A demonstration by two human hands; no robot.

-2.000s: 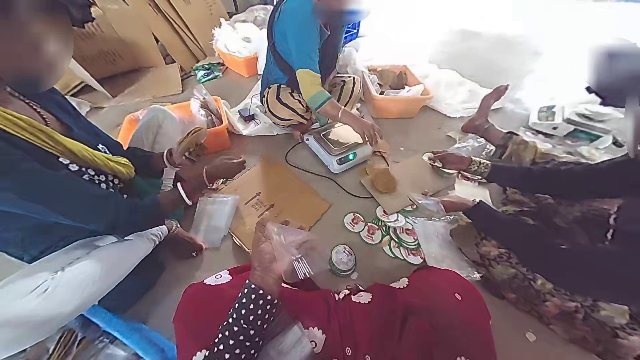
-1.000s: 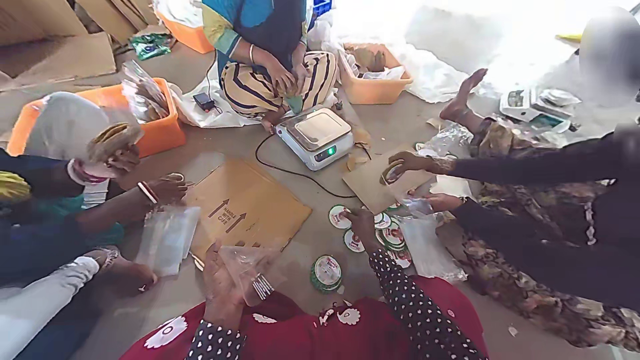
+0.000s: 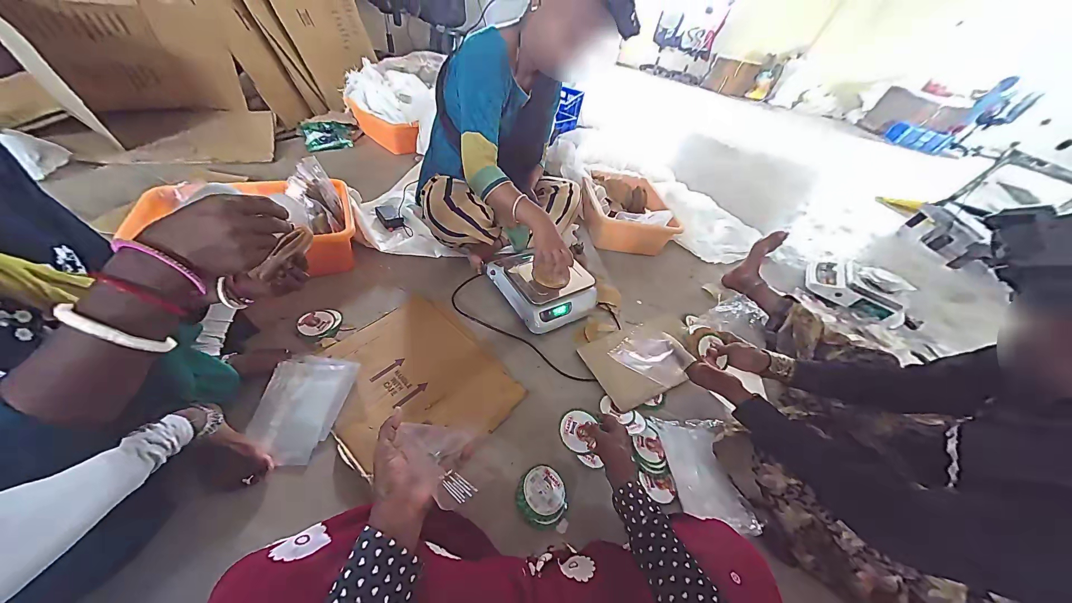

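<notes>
My left hand (image 3: 404,473) holds a small clear plastic bag (image 3: 444,465) with white printed lines, above the near corner of a flat cardboard sheet (image 3: 427,368). My right hand (image 3: 610,448) reaches down to a spread pile of round printed labels (image 3: 650,452); its fingertips touch or cover one label (image 3: 578,430), and whether they grip it I cannot tell. Between my hands, a stack of round labels with green edges (image 3: 543,494) rests on the floor.
A digital scale (image 3: 548,289) with a co-worker's hand on it stands ahead, its black cable (image 3: 511,331) curving over the floor. Co-workers sit left and right. Clear bags (image 3: 301,406) lie at left, more bags (image 3: 703,469) at right. Orange tubs (image 3: 636,230) stand behind.
My right hand, seen at the labels one second ago, is still among them, slightly lower. My left hand keeps the bag. The co-worker ahead has brought a hand down onto the scale.
</notes>
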